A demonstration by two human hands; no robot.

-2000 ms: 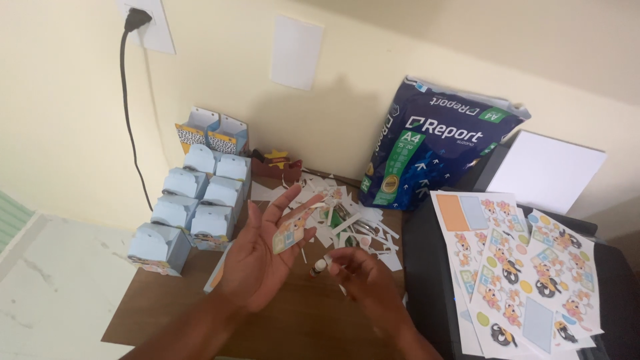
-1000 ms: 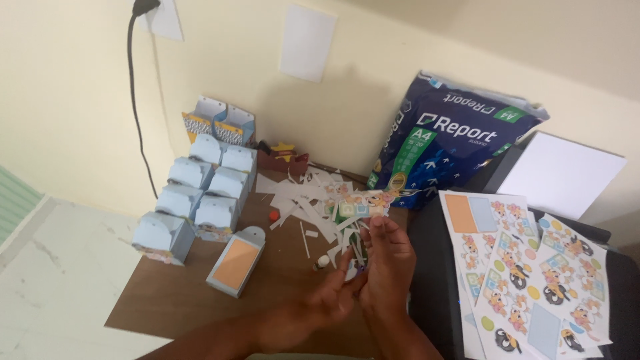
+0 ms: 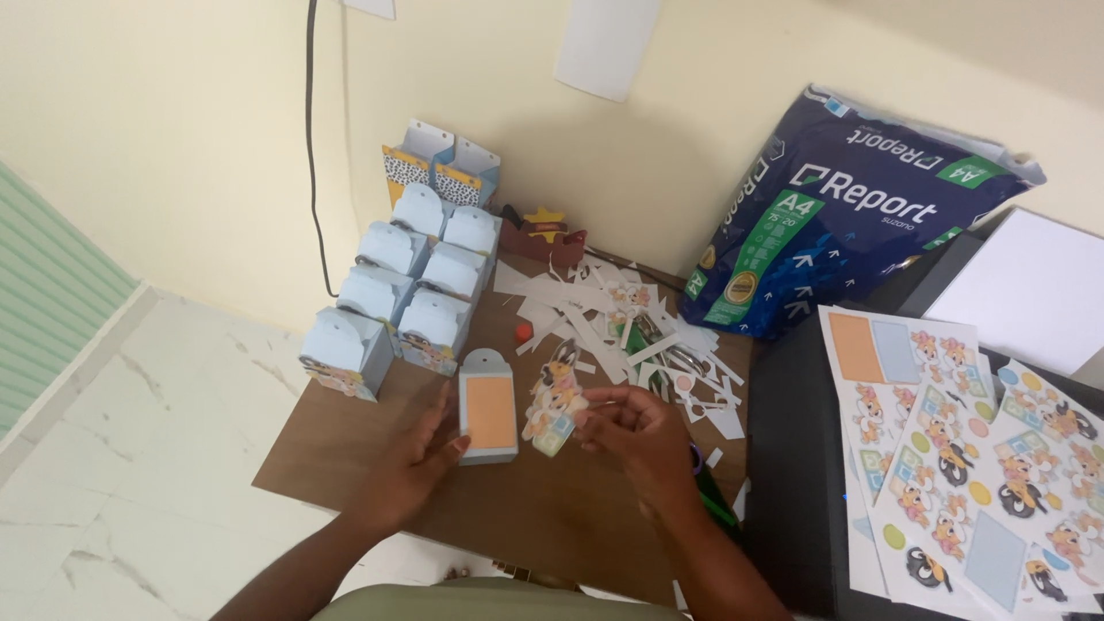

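Between finger and thumb, my right hand (image 3: 634, 440) holds a cartoon-character paper cutout (image 3: 555, 401) by its right edge. Just left of the cutout, a small light-blue paper box (image 3: 488, 414) with an orange panel lies on the brown table (image 3: 552, 509). My left hand (image 3: 414, 466) is beside this box, fingers apart, the thumb at its lower left edge. Whether the thumb presses on the box is not certain. Several finished light-blue boxes (image 3: 451, 267) stand in rows behind my left hand, some with cartoon cutouts on their fronts.
White paper scraps (image 3: 595, 302) lie behind the cutout, with scissors (image 3: 681, 354) among them. A red cap (image 3: 523, 332) is near the boxes. A blue Report paper pack (image 3: 828, 224) leans at the back. Printed cartoon sheets (image 3: 966, 483) rest on a black machine (image 3: 785, 466) at right.
My left hand has moved left, away from my right hand, to the box with the orange panel. The cutout in my right hand has come down and left, beside that box.
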